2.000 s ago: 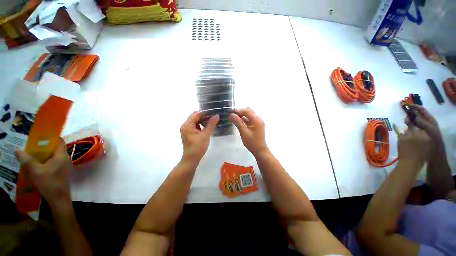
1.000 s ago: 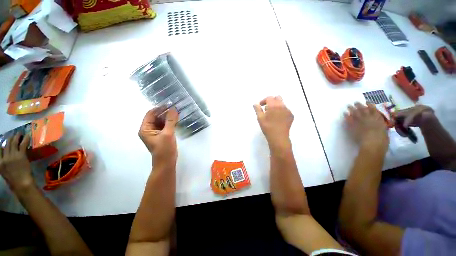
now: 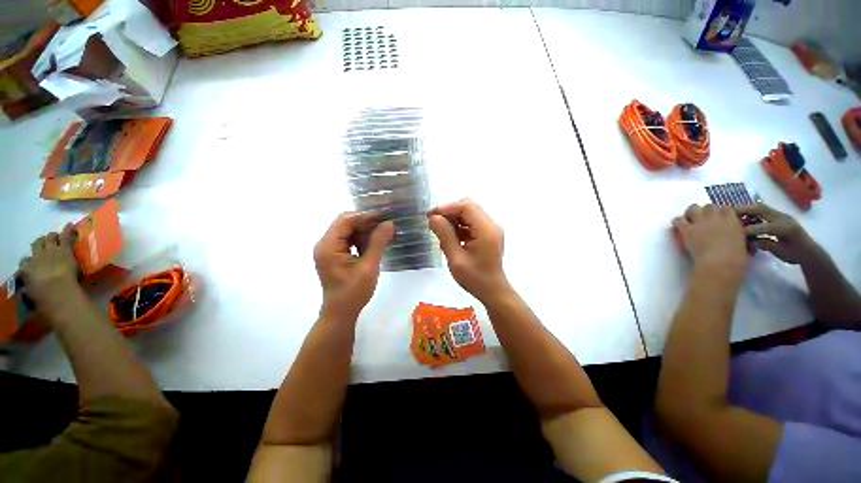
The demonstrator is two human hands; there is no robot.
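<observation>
A stack of nested clear plastic trays [image 3: 387, 160], silvery and ridged, lies lengthwise on the white table in front of me. My left hand [image 3: 351, 255] is at the left side of its near part, thumb and fingers pinching the edge. My right hand [image 3: 470, 247] is at the right side, thumb and fingertips at the tray edge; whether it grips is hard to tell. A small fanned pile of orange cards [image 3: 447, 335] with a white code patch lies nearer to me, below the hands.
A bagged orange cable coil [image 3: 151, 300] and a person's hand on an orange carton are at left. Two orange coils [image 3: 651, 137] lie right of the table seam, near another person's hands. Small dark stickers [image 3: 370, 49] and a red and gold bag [image 3: 247, 26] are at the far side.
The tray stack has turned from slanted to lengthwise. My right hand has come from apart on the right to the stack's right side. The left neighbour's carton and the right neighbour's hands have shifted.
</observation>
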